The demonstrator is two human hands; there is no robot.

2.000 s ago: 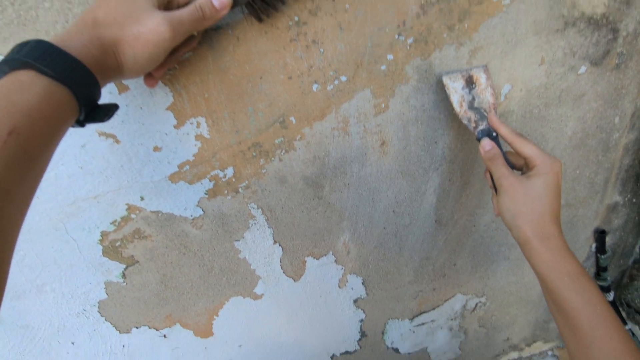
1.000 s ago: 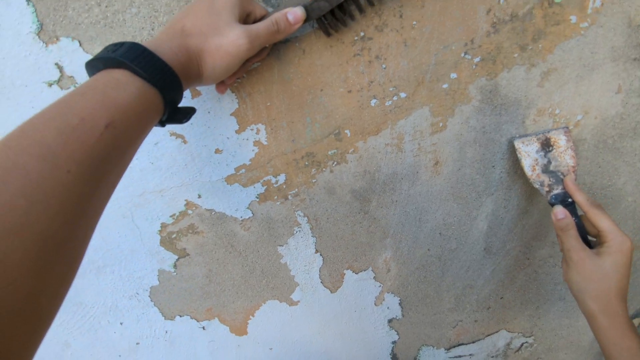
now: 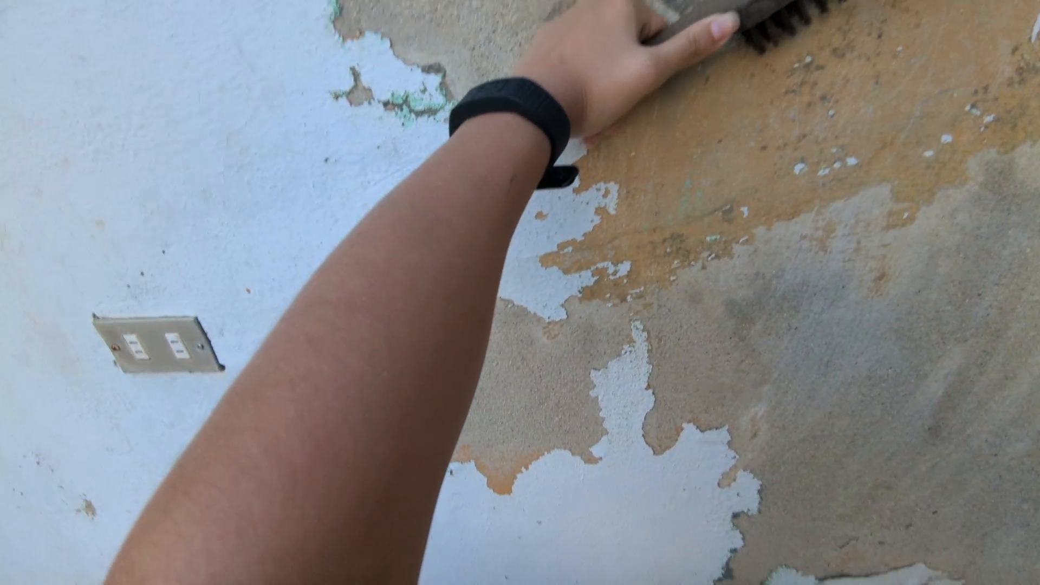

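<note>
My left hand (image 3: 609,61), with a black band on its wrist, grips a brush (image 3: 715,16) with dark bristles at the top of the head view. The bristles point toward a patch of exposed tan-orange wall (image 3: 812,146). Part of the brush is cut off by the top edge. White paint (image 3: 601,512) with ragged, peeling edges borders that patch and the bare grey-brown plaster (image 3: 853,366). My right hand is out of the frame.
A metal wall outlet plate (image 3: 158,344) with two white sockets is set in the white painted wall at the left. Small paint flakes (image 3: 837,166) cling to the tan area. Another patch of bare plaster (image 3: 463,36) shows at the top.
The view has shifted left, bringing the outlet into sight. My right hand and its paint scraper, seen at the right before, have left the frame. The brush stays in my left hand.
</note>
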